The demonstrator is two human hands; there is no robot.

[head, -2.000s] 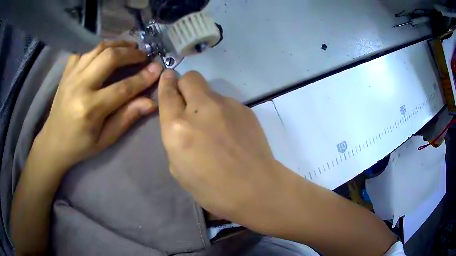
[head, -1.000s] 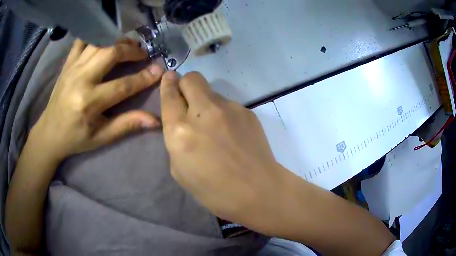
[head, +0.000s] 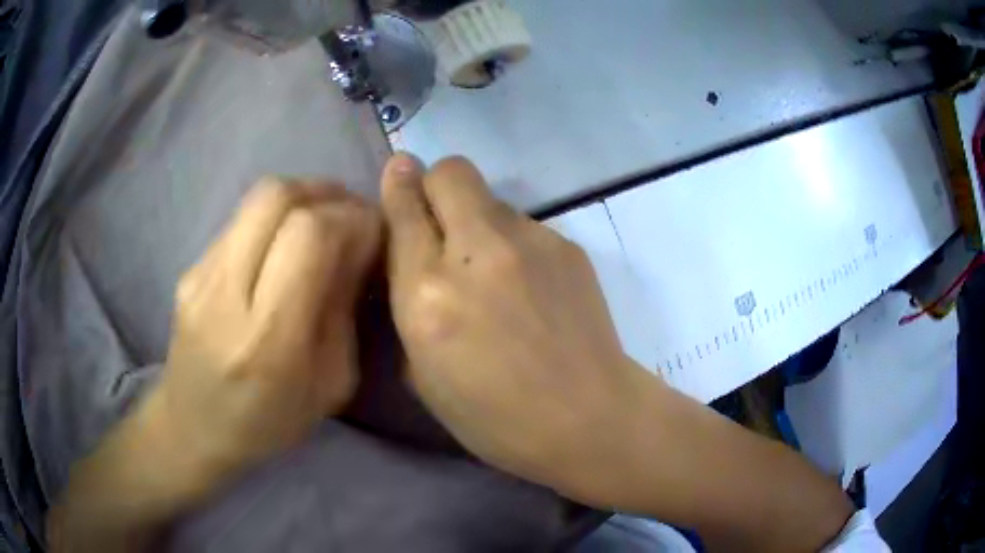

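Note:
Taupe-grey fabric (head: 216, 140) lies over the machine bed on the left, its right edge running up to the presser foot (head: 354, 67). A shiny rounded needle plate (head: 402, 70) shows right of the foot. My right hand (head: 486, 292) pinches the fabric edge between thumb and index finger, a little below the foot. My left hand (head: 275, 302) is blurred, its fingers curled in beside the right hand on the fabric. Its fingertips are hidden, so its grip on the cloth cannot be made out.
The sewing machine head (head: 265, 16) is at the top left. A white ribbed wheel (head: 481, 43) sits right of the foot. The pale machine bed (head: 616, 97) ends at a dark gap. Beyond it are a table-edge ruler (head: 745, 306), white paper (head: 875, 378) and a red wire (head: 945, 292).
My left hand has left the area beside the foot, moved down and curled near my right hand. More fabric shows by the foot. My right hand has shifted slightly right, still pinching the edge.

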